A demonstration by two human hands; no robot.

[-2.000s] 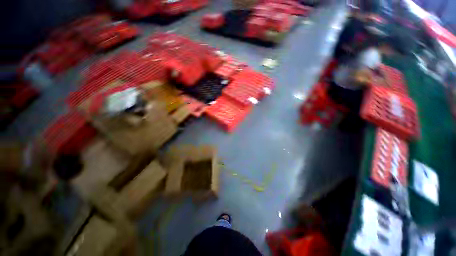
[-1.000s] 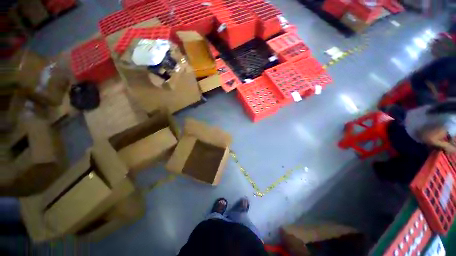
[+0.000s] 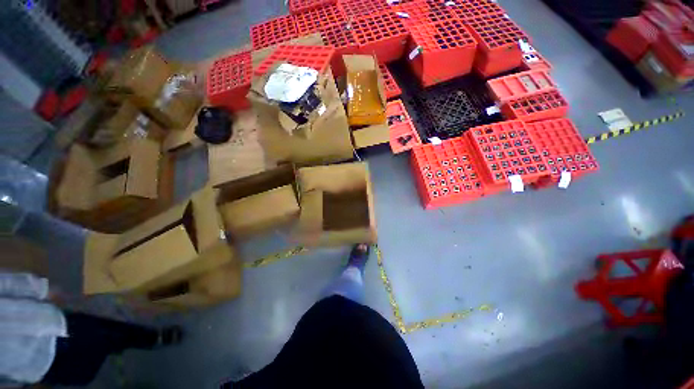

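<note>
Neither of my hands is in the picture. Nearest in front of me, an open brown carton [image 3: 348,209] stands on the grey floor by my foot. Another open carton [image 3: 259,203] stands against its left side, and a larger carton with raised flaps [image 3: 156,254] lies further left. Beyond them, red turnover trays [image 3: 506,152] are stacked around a black slatted base [image 3: 449,106]; the nearer ones hold small round pieces in their pockets.
A person in a light top [image 3: 27,327] is at the lower left. A red plastic stool [image 3: 631,285] is at the right, beside a dark seated figure. Yellow-black tape [image 3: 392,296] marks the floor. A black bag [image 3: 214,124] and a yellow-brown box [image 3: 365,99] are behind the cartons.
My view has turned left, away from the green bench, which is now out of the picture. The cartons and tray stacks show more fully, and a person has come into view at the lower left.
</note>
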